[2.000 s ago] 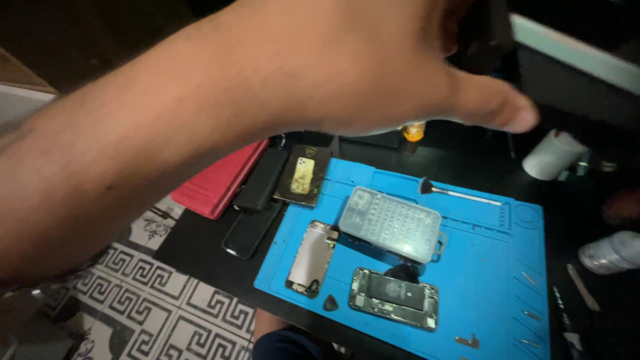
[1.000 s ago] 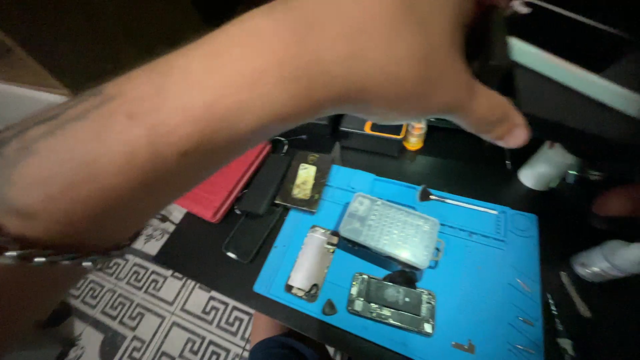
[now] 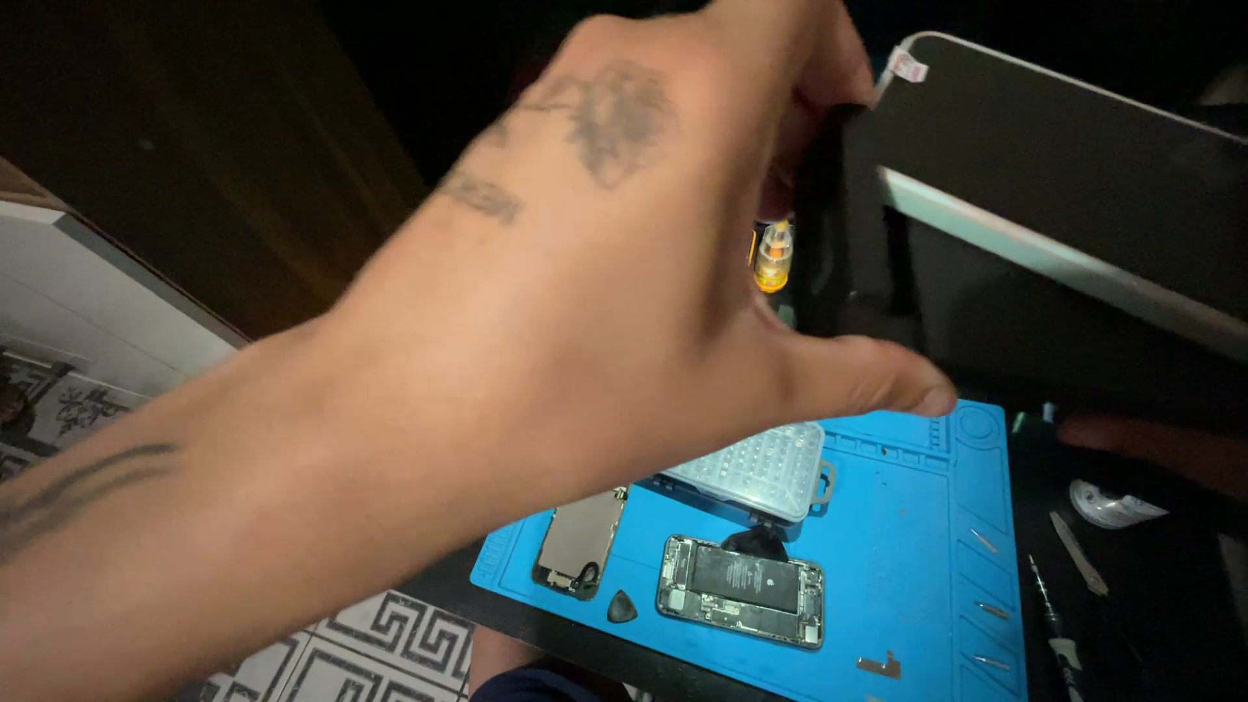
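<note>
My left hand (image 3: pixel 624 244) reaches across the upper middle of the view, thumb extended to the right; its fingers are mostly hidden, and a dark object lies against them. Below it on a blue silicone repair mat (image 3: pixel 907 546) lies an opened smartphone body (image 3: pixel 741 592) with its battery exposed. To its left are a detached phone screen assembly (image 3: pixel 582 541) and a dark triangular pry pick (image 3: pixel 621 606). Partly behind my forearm sits a clear-lidded plastic organizer box (image 3: pixel 770 468). A blurred part of my right hand (image 3: pixel 1141 444) shows dimly at the right edge.
A screwdriver (image 3: pixel 1053 624), metal tweezers or a pry tool (image 3: pixel 1078 554) and a white round container (image 3: pixel 1111 504) lie right of the mat. Small metal bits and a bracket (image 3: pixel 879 665) rest on it. A yellow-capped bottle (image 3: pixel 773 257) and a monitor frame (image 3: pixel 1063 253) stand behind.
My left hand and forearm now cover more of the view, hiding the mat's upper left, the red case and the dark phones. The view has shifted. The screwdriver shows more fully at the right.
</note>
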